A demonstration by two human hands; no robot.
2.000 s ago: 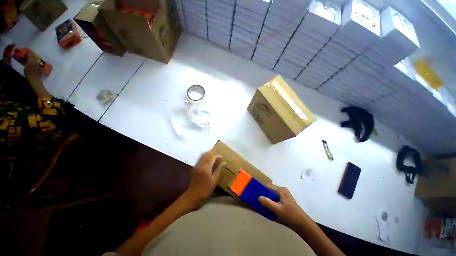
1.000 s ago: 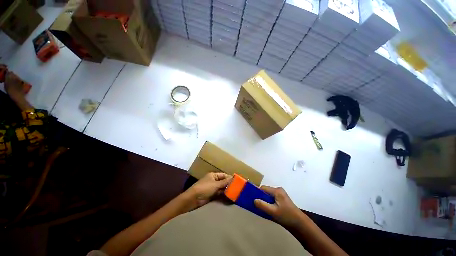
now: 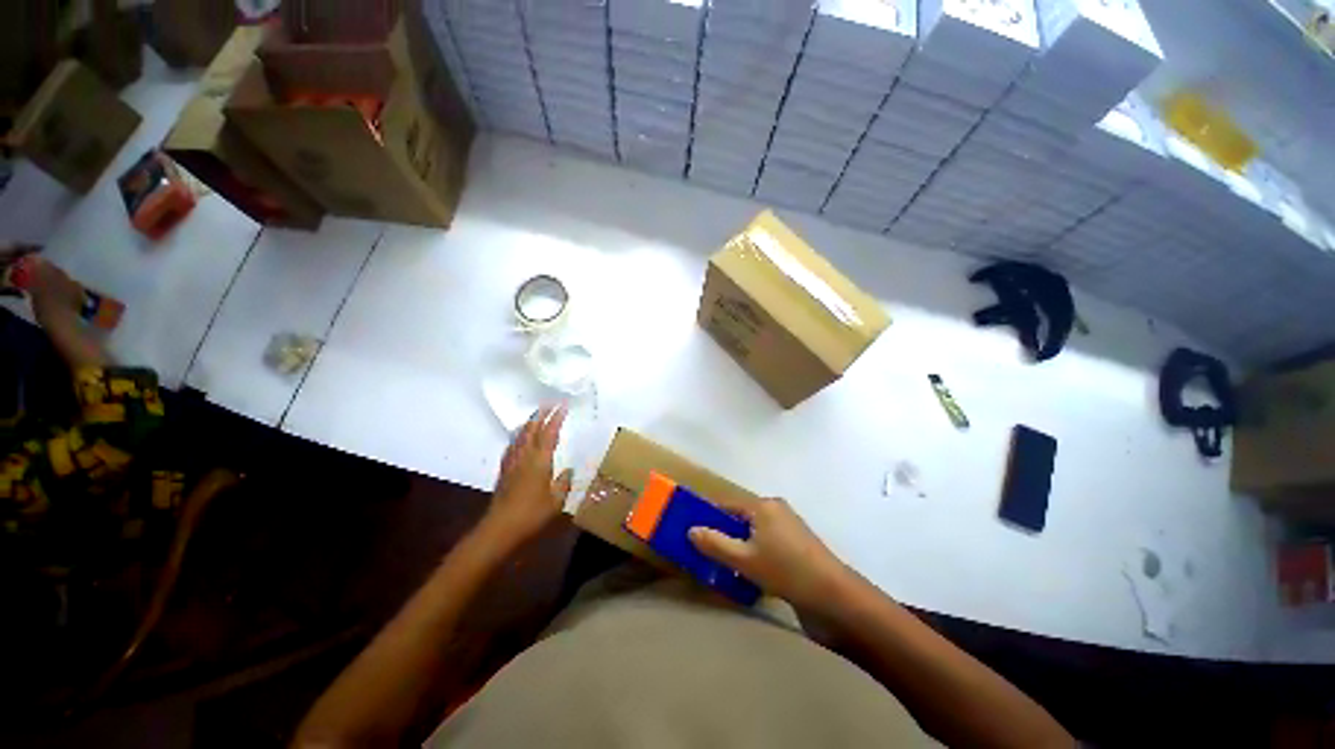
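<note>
A small brown carton (image 3: 700, 480) lies at the table's front edge, close to my body. My right hand (image 3: 783, 553) holds the blue tape gun (image 3: 713, 547), its orange front resting over the carton's top. Glossy tape shows on the carton's left end, beside the orange front. My left hand (image 3: 530, 476) is off the carton at its left, fingers apart, holding nothing. Another brown carton (image 3: 772, 331) with a shiny tape strip stands further back on the table.
A spare tape roll (image 3: 540, 302) and crumpled clear film (image 3: 559, 364) lie beyond my left hand. A yellow-green stick (image 3: 949, 401), smartphone (image 3: 1028, 477) and black straps (image 3: 1031, 307) lie right. White boxes (image 3: 659, 103) line the back. Open cartons (image 3: 356, 154) and a coworker's hand (image 3: 59, 297) are left.
My left hand has let go near the tape gun and moved left and up, fingers spread. The tape gun has moved left over the carton, and tape now shows on the carton's left end.
</note>
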